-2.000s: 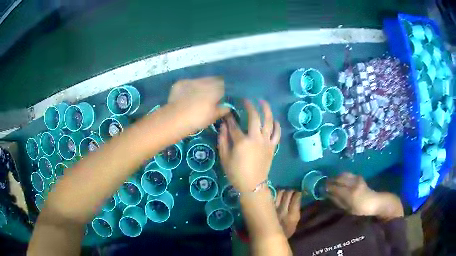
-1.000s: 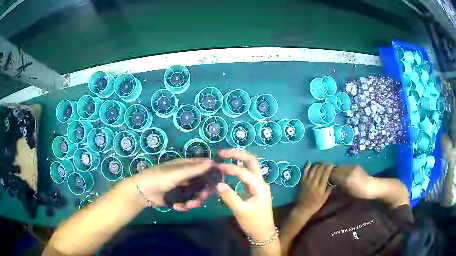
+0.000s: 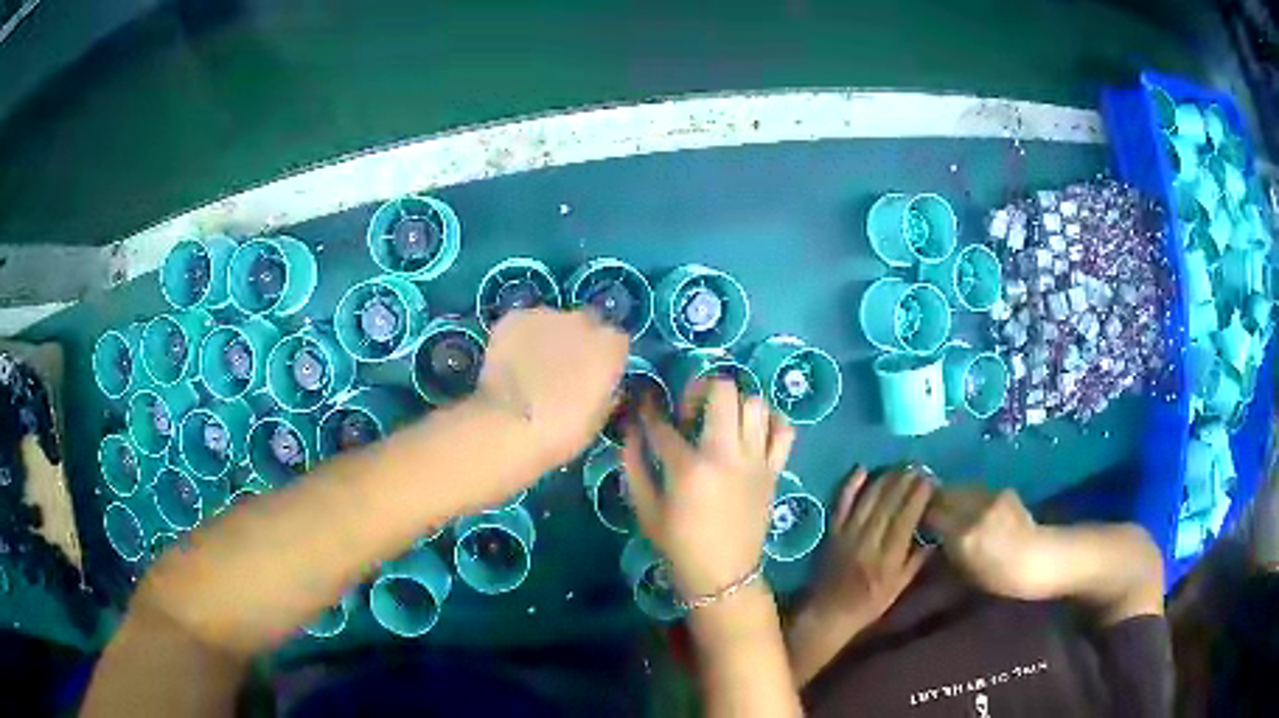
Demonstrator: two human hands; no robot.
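Teal cup-shaped housings stand in rows on the green bench; many, such as one at the upper left (image 3: 413, 237), have dark round centres. My left hand (image 3: 558, 368) is curled over the middle housings, back of the hand up; what it holds is hidden. My right hand (image 3: 708, 470) reaches up beside it, its thumb side at a housing (image 3: 641, 382) between both hands and its fingertips over the near rim of another housing (image 3: 722, 368). The hands partly hide these cups, and no black insert shows clearly in either hand.
A silver-and-reddish motor pile (image 3: 1073, 302) lies beside a blue bin (image 3: 1147, 154) of teal housings. Several housings (image 3: 915, 393) stand left of the pile. A neighbour's hands (image 3: 933, 530) work close on my right. A black heap (image 3: 28, 463) lies far left. A white rail (image 3: 631, 129) runs behind.
A second ago my left hand held a handful of black inserts palm up with my right fingers beside it. Both hands have since moved over the middle cups, and the left has turned over.
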